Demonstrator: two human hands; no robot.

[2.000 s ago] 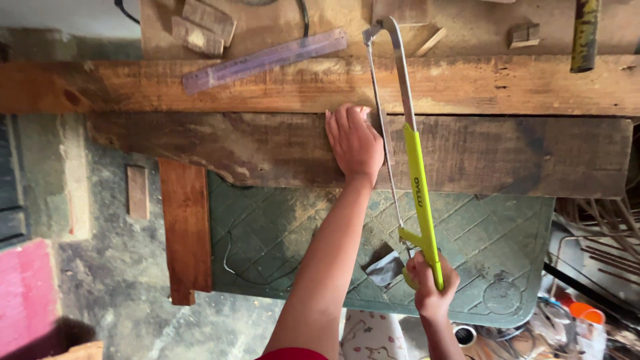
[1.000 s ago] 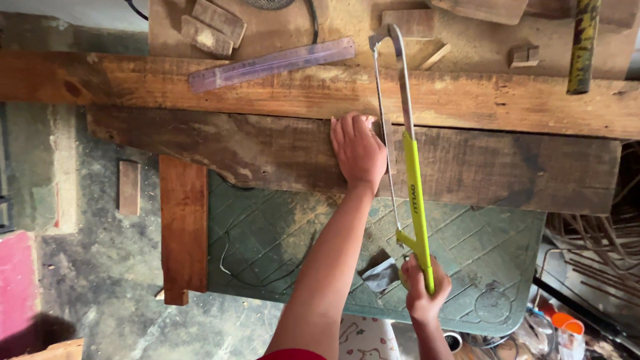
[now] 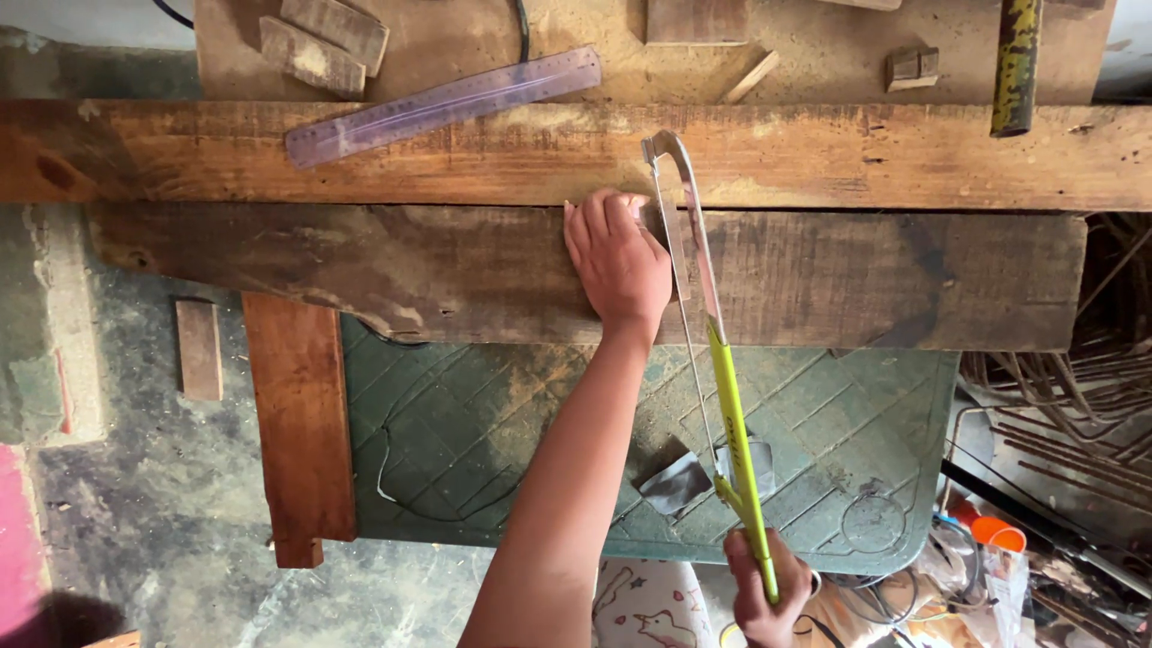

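Observation:
My right hand [image 3: 767, 576] is closed around the handle end of a hacksaw [image 3: 733, 396] with a lime-green and silver frame. The saw's thin blade crosses the dark wooden plank [image 3: 828, 274] beside a small wood piece [image 3: 677, 252], its far end over the lighter wooden board [image 3: 837, 153]. Just left of the blade, my left hand [image 3: 623, 256] presses down on or holds something on the dark plank; what lies beneath its palm and fingers is mostly hidden. Whether the blade touches the wood piece, I cannot tell.
A purple plastic ruler [image 3: 441, 106] lies across the lighter board. Wood offcuts [image 3: 315, 58] and a worn yellow-black tube [image 3: 1017, 67] are beyond it. Below the planks is a green plastic table [image 3: 432, 432] with grey sheet pieces [image 3: 675, 483]; a reddish board [image 3: 301, 414] juts out left.
My right hand and the hacksaw have moved back toward my body. My left hand stays at about the same spot on the dark plank.

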